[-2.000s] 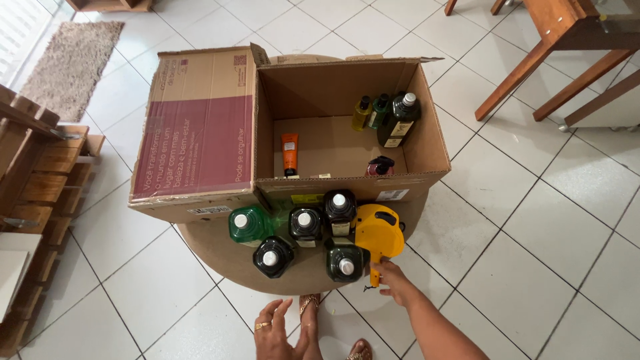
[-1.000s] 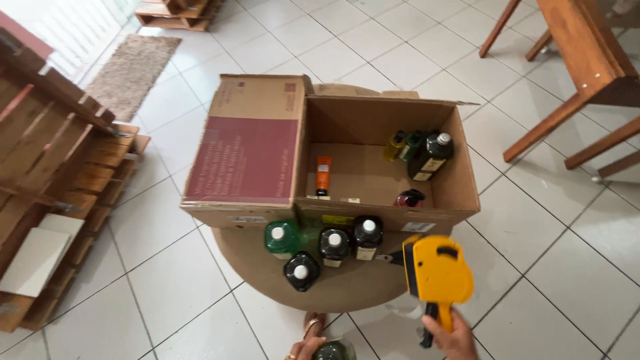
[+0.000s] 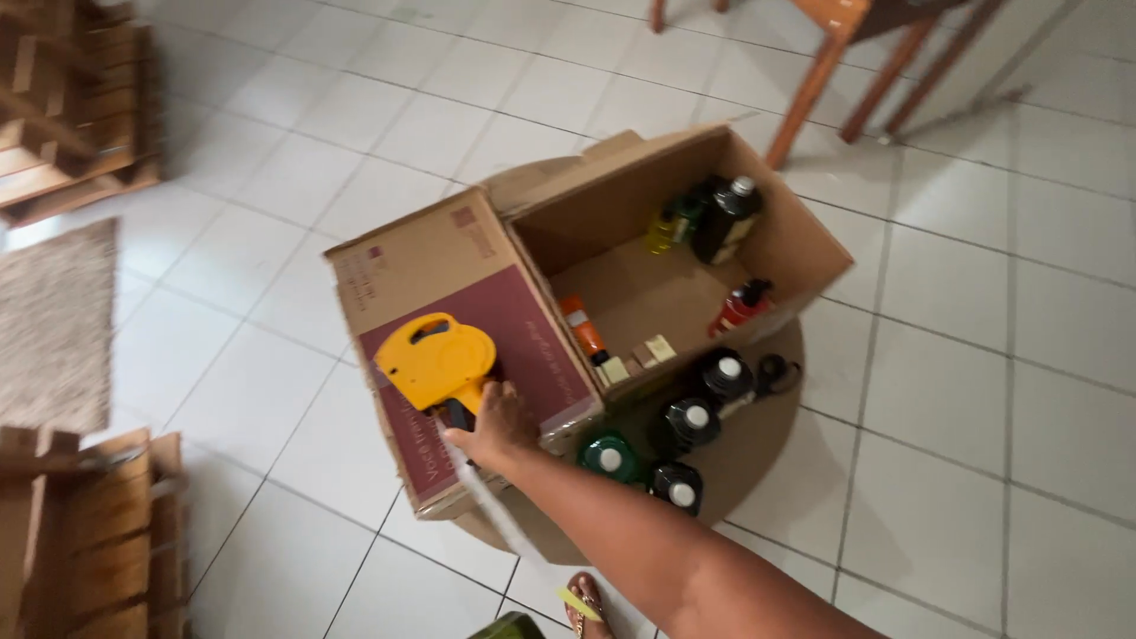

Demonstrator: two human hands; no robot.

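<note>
My right hand (image 3: 499,428) grips the handle of a yellow price labeling gun (image 3: 444,359) over the closed, purple-printed flap of a cardboard box (image 3: 550,328). A pale strip (image 3: 506,524) hangs below the gun, with a yellow piece (image 3: 579,604) near its lower end. My left hand is out of view. At the bottom edge shows part of a dark green bottle (image 3: 508,627); whether a hand holds it is hidden. A green bottle (image 3: 609,458) and several dark bottles with pale caps (image 3: 691,424) stand on the round table in front of the box.
Inside the box are an orange tube (image 3: 583,328), a red bottle (image 3: 741,307), a large dark bottle (image 3: 728,222) and smaller yellow and green ones. A dark round object (image 3: 777,374) lies on the table's right. Wooden pallet furniture (image 3: 98,532) stands left, a wooden table (image 3: 821,80) behind.
My right hand has carried the yellow gun from the right of the bottles to above the box's left flap. My left hand has left the view. The view has turned.
</note>
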